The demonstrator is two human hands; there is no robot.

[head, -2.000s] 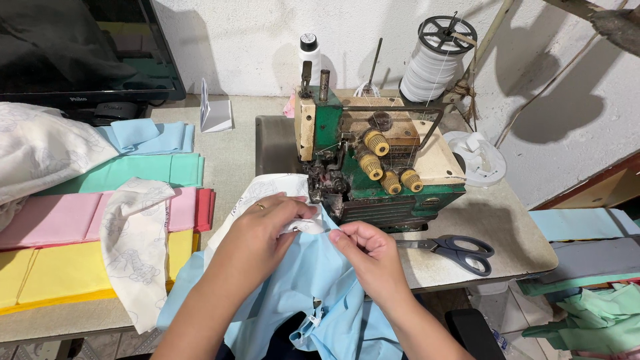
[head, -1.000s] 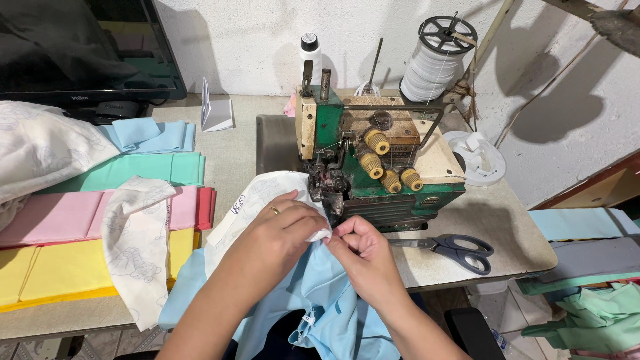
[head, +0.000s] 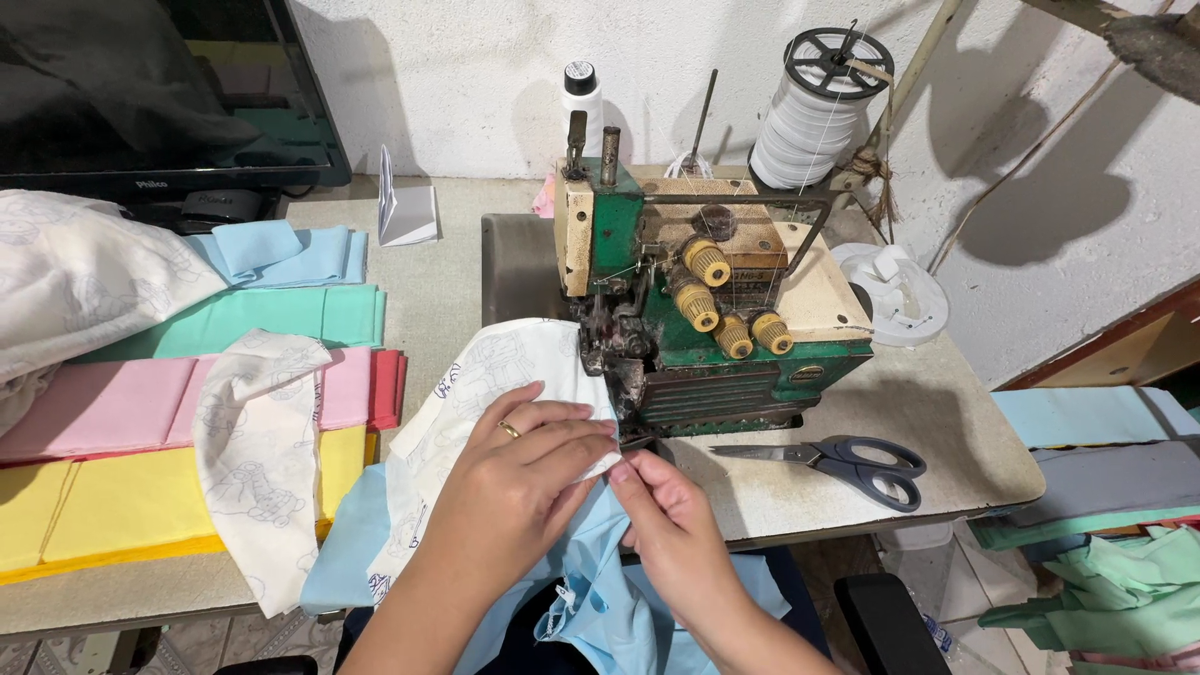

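A green and cream overlock sewing machine stands on the table. White printed fabric lies up against its presser foot area, over light blue fabric that hangs down to the lap. My left hand, with a ring on one finger, rests on the white fabric and holds its edge near the front of the machine. Close beside it, my right hand pinches the corner where the white and blue fabrics meet, between thumb and forefinger. The needle area is partly hidden by dark machine parts.
Scissors lie on the table at right. Folded yellow, pink and green fabrics are stacked at left, with white printed pieces over them. A monitor stands behind; a large white spool and a thread cone are behind the machine.
The left hand has shifted and now lies flatter over the white fabric, which covers more of the blue near the machine. The right hand stays close beside it, still pinching the edge.
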